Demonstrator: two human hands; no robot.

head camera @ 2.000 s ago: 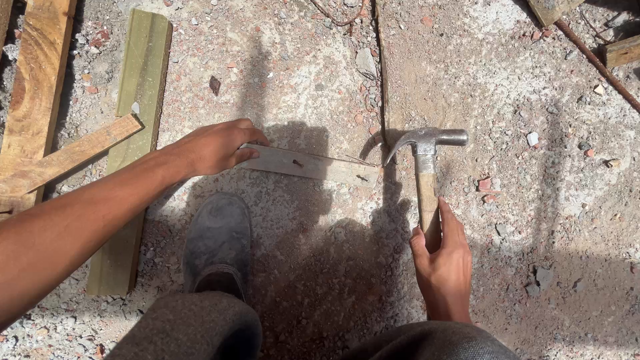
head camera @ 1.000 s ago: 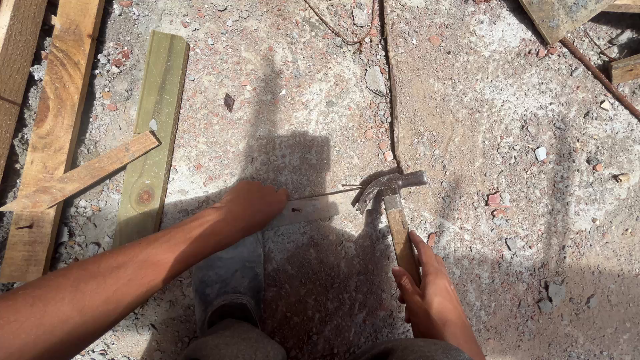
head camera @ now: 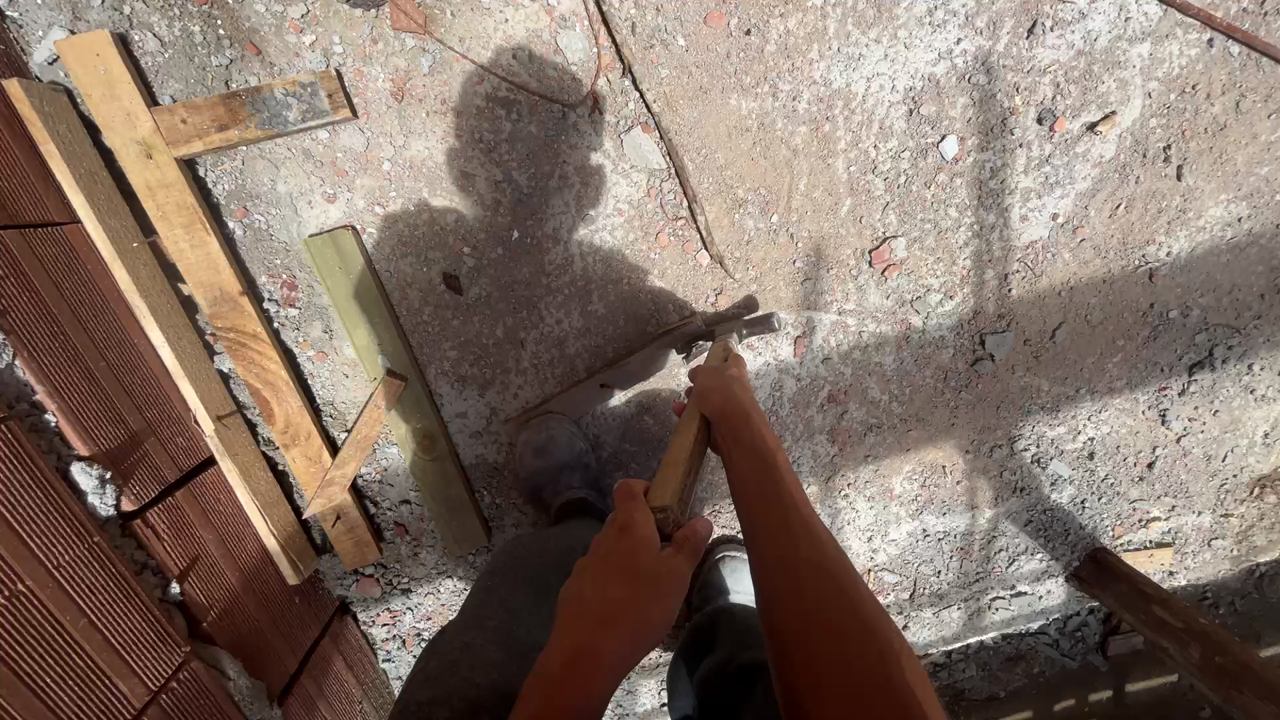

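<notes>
The claw hammer (head camera: 681,455) slants across the lower middle of the head view, its metal head up and away from me. My left hand (head camera: 635,570) is closed round the butt of its wooden handle. Higher on the handle, just below the head, my right hand (head camera: 720,390) grips it too. The hammer's head meets or overlaps the far end of a thin flat strip (head camera: 620,375) on the ground. The strip's near end lies at the toe of my left shoe (head camera: 558,455); whether the shoe presses on it I cannot tell. The claw's contact point is hidden.
Several wooden boards (head camera: 215,290) lie at the left, with a greenish plank (head camera: 395,380) nearer my feet. Ribbed red hollow bricks (head camera: 100,370) line the left edge. A wooden pole (head camera: 1180,630) juts in at lower right. A thin rod or root (head camera: 670,150) lies ahead on the rubble-strewn ground.
My left hand has left the strip's end area and now grips the hammer handle. My right hand has moved up near the hammer's head. The view has shifted widely.
</notes>
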